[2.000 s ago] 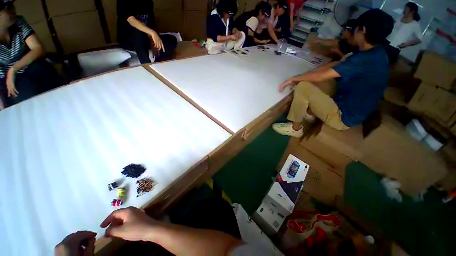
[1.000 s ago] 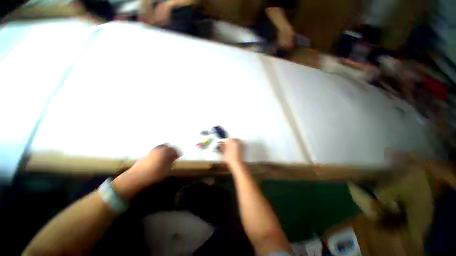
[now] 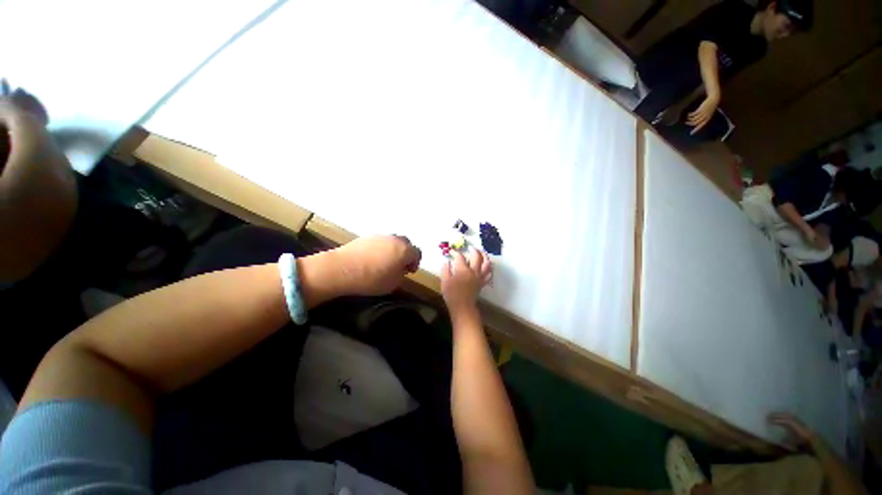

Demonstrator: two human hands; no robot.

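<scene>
My left hand (image 3: 387, 263), with a pale bracelet on the wrist, is held over the wood table edge (image 3: 358, 246). Its fingers are curled, and I cannot see what is between them. My right hand (image 3: 465, 278) lies with fingertips down on the white sheeting, where it mostly hides the brown pile. A pile of dark small parts (image 3: 491, 238) sits just beyond it. A yellow-green piece (image 3: 459, 245), a red-pink piece (image 3: 445, 247) and a black-and-white piece (image 3: 460, 226) lie just beyond my fingers.
Another person's hand (image 3: 34, 179) reaches over the table at the far left. A person in black (image 3: 711, 68) sits across the table. Other people are at the far right. A hand (image 3: 795, 428) rests on the table at lower right. A green floor (image 3: 580, 435) shows below.
The view has swung and tilted. My right hand stays at the brown pile. My left hand has come closer to my right hand. Another person's hand has appeared at the left.
</scene>
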